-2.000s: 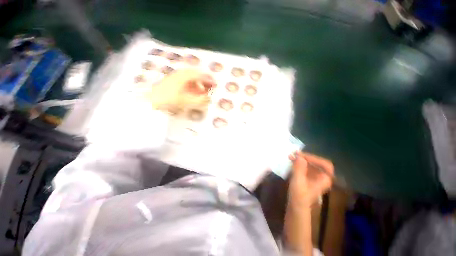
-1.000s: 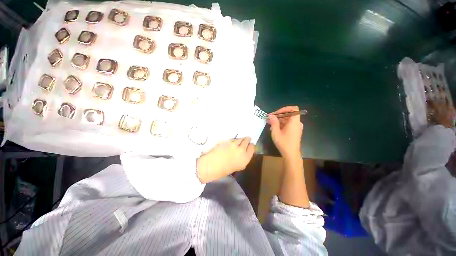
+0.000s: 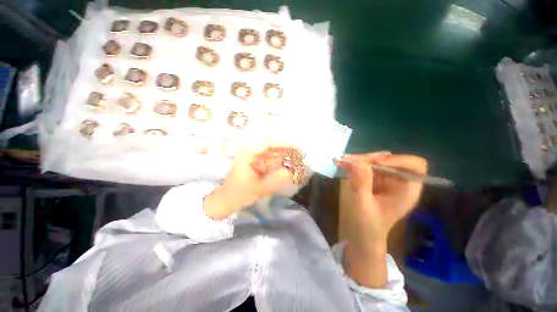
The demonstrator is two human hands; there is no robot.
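Observation:
My left hand (image 3: 253, 177) holds a copper-gold watch housing (image 3: 295, 166) in its fingertips over the near right part of the white-covered tray (image 3: 122, 163). My right hand (image 3: 382, 183) holds silver-grey tweezers (image 3: 415, 175) like a pen, the tip pointing left at the pale-blue sticker sheet (image 3: 330, 146). The sheet lies at the tray's right edge, with rows of tiny marks at its top. Whether a small piece is on the tweezer tip cannot be told. Rows of housings (image 3: 203, 88) stand on the tray; the nearest ones are washed out by glare.
A dark green bench mat (image 3: 415, 103) lies beyond and right of the tray. At the far right are another tray (image 3: 519, 109) with housings and a person's smocked arm. A blue object (image 3: 436, 253) is below the bench; grey equipment stands at the left.
My left hand has moved from the sticker sheet's lower edge and now has a housing in its fingers. My right hand has come nearer and slightly lower right, still with the tweezers.

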